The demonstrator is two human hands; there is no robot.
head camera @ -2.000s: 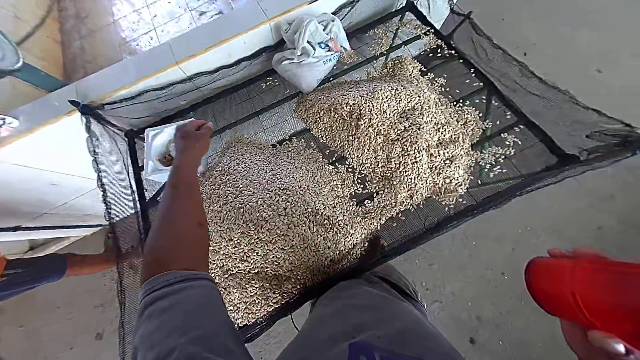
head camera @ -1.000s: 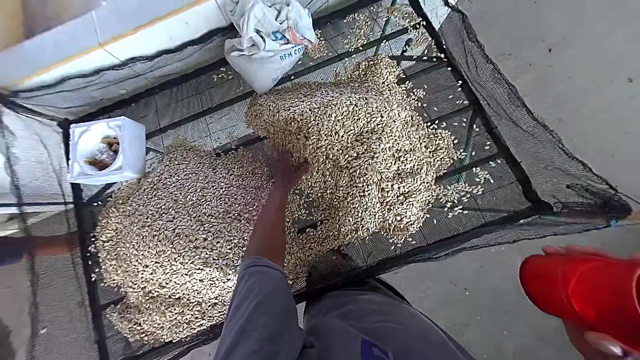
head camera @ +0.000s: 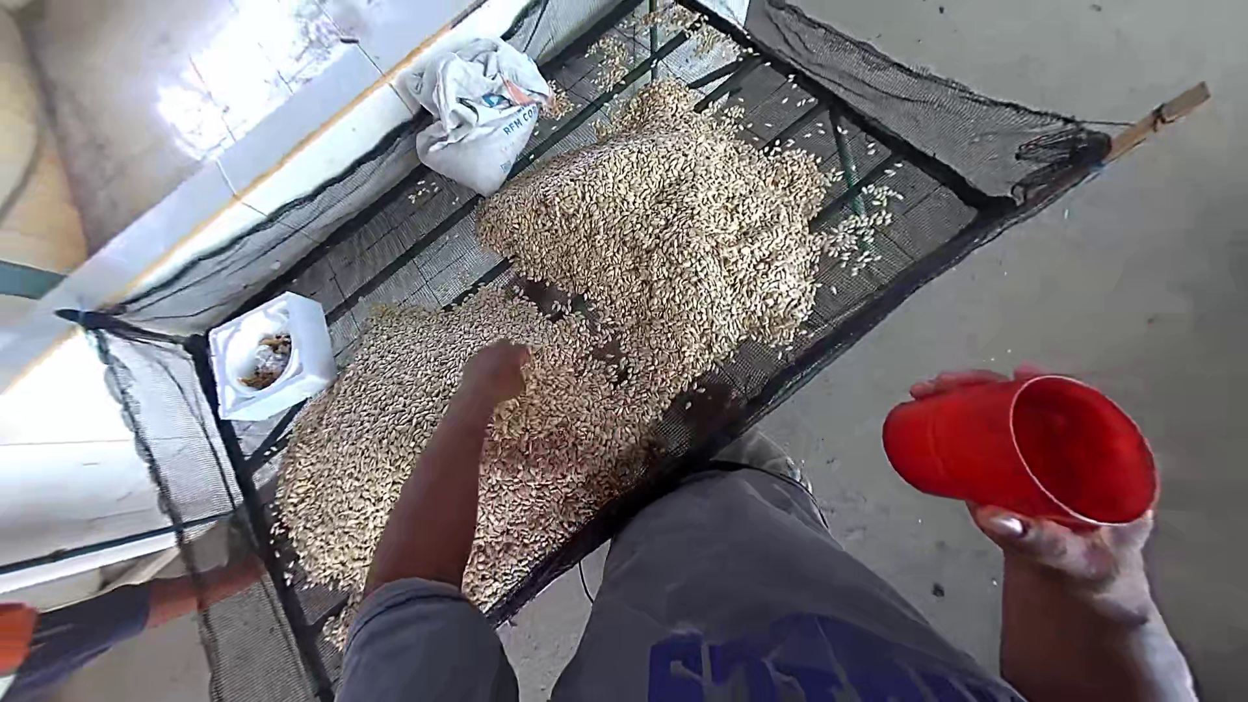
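Note:
My left hand (head camera: 499, 374) is over the left pile of pale seeds or beans (head camera: 409, 419), its fingers curled and partly hidden, so whether it holds anything cannot be told. A second, joined pile (head camera: 673, 214) lies farther right on the black mesh. My right hand (head camera: 1082, 556) grips a red plastic cup (head camera: 955, 439) beyond the near edge of the mesh, with the cup's mouth tilted toward the right. A white foam box (head camera: 314, 341) with some brownish lumps (head camera: 268, 361) in its hollow sits on the mesh at the left.
A white printed woven sack (head camera: 483, 127) lies at the back of the mesh bed, beside a tiled ledge (head camera: 322, 127). Black netting (head camera: 916, 97) rises around the frame, with a wooden stick (head camera: 1160, 119) at its right corner. Another person's arm (head camera: 195, 595) shows at lower left.
My left hand was at the foam box, then between the piles, and is now over the left pile. The red cup has turned so that its mouth shows.

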